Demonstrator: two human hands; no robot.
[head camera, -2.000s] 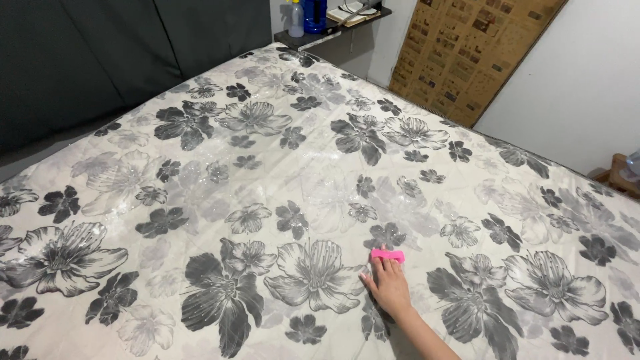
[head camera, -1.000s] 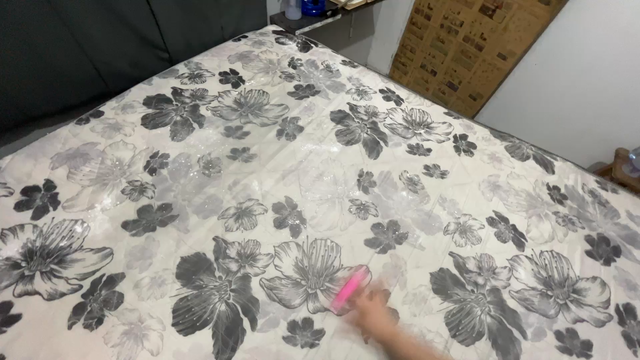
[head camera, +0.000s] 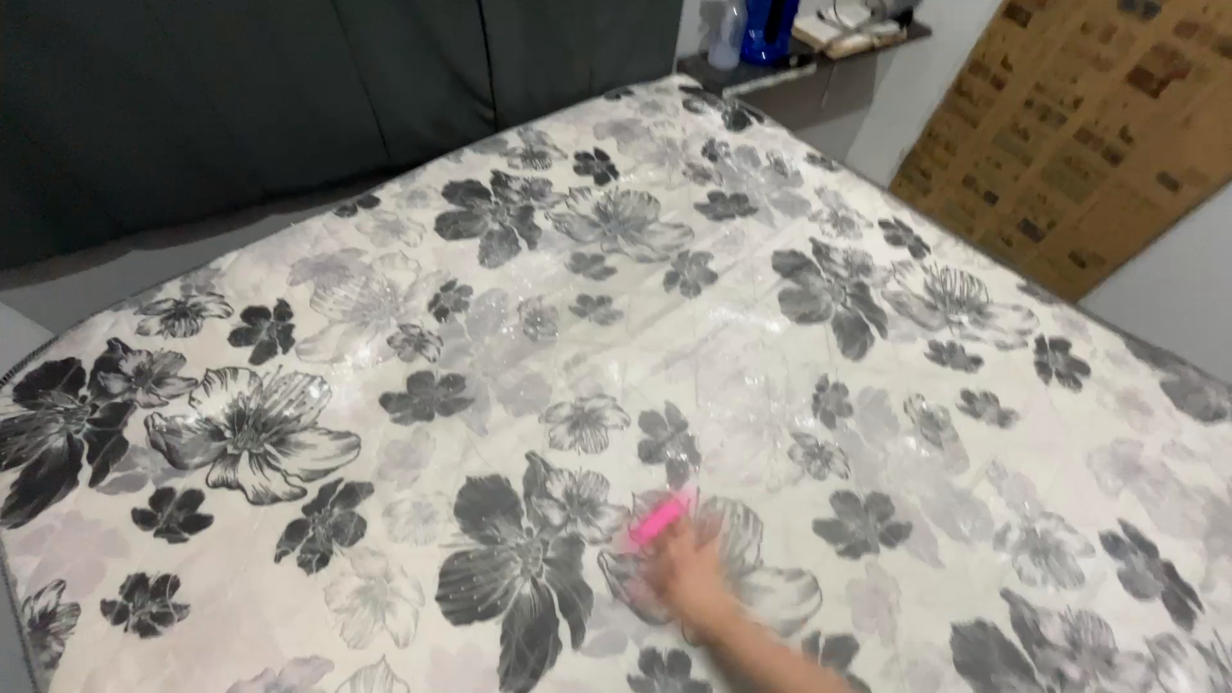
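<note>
Fingers closed, my right hand (head camera: 681, 568) holds a small pink object (head camera: 660, 521), perhaps a brush or sponge; motion blur hides its details. The hand and object are low on a large mattress (head camera: 616, 371) with a white and grey floral fabric surface, over the upper left of a big pale printed flower. My forearm comes in from the bottom edge, right of centre. Shiny spots, which look wet, show on parts of the fabric. My left hand is out of view.
A dark curtain (head camera: 241, 106) hangs behind the mattress at the upper left. Beyond the far corner, a dark shelf (head camera: 746, 77) holds a translucent bottle (head camera: 727, 34), a blue container (head camera: 768, 29) and books or papers. A brown patterned panel (head camera: 1078, 144) leans at the right.
My right hand has moved left over the mattress with the pink object, from beside a small dark printed flower onto the big pale one. The view has shifted left.
</note>
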